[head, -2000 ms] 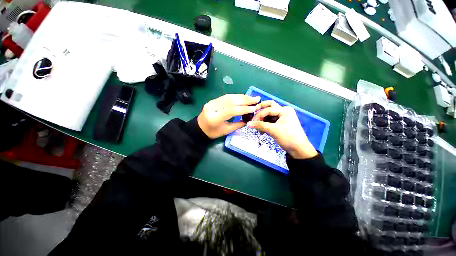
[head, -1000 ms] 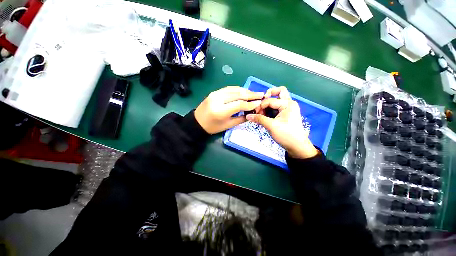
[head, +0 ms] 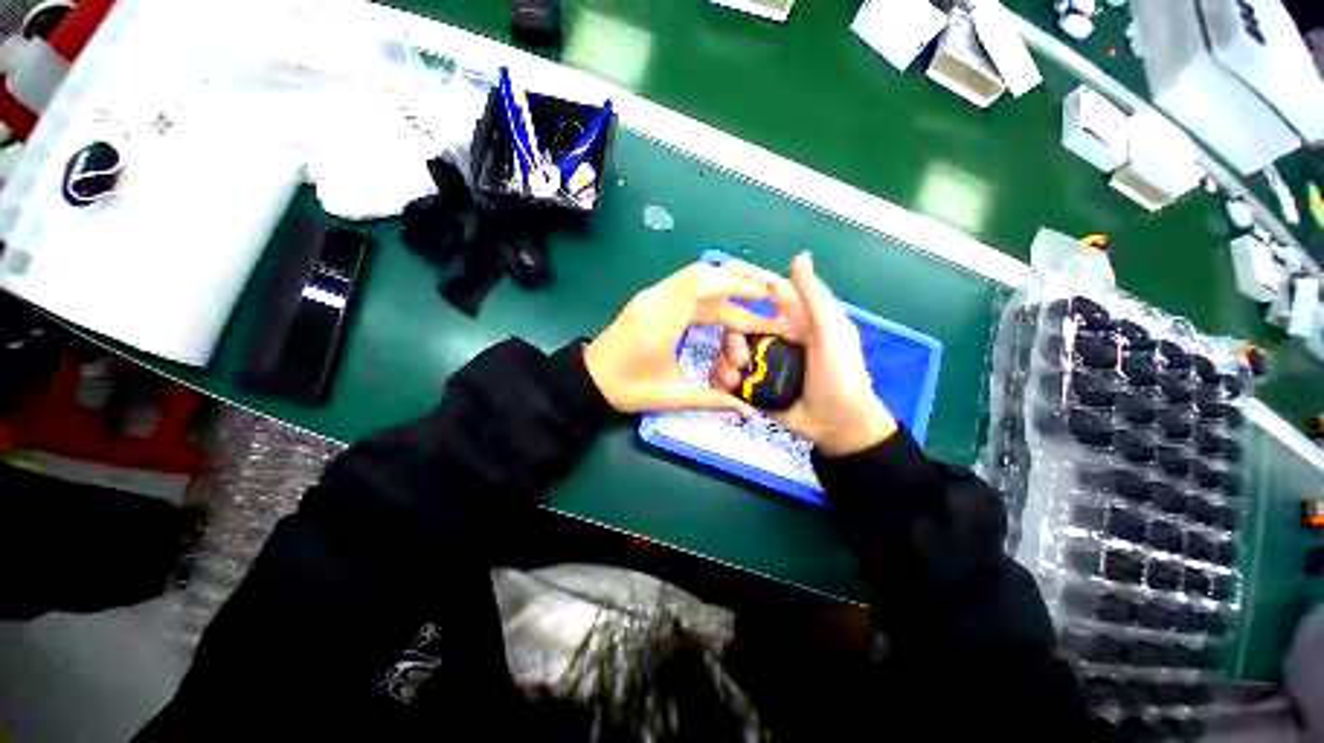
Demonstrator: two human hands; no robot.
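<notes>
A rounded black housing (head: 781, 373) with an orange edge lies in the palm and fingers of my right hand (head: 834, 380), above the blue tray (head: 895, 380). My left hand (head: 656, 346) is curved around its left side, with the fingers meeting my right hand above the housing and the thumb close to its lower edge. Whether my left fingers hold a small part cannot be seen. Tiny white and silvery parts (head: 726, 437) lie scattered in the tray below my hands.
Clear blister trays with black units (head: 1147, 436) stand at the right. A black tool box (head: 545, 153) with blue-handled tools and a black bundle (head: 475, 237) lie at the upper left. A flat black object (head: 308, 309) and a white sheet (head: 160, 247) are farther left. White boxes (head: 966, 61) lie across the bench.
The housing was mostly hidden between my fingers. It now shows its orange edge in my right palm, and my left hand has opened into a curve beside it.
</notes>
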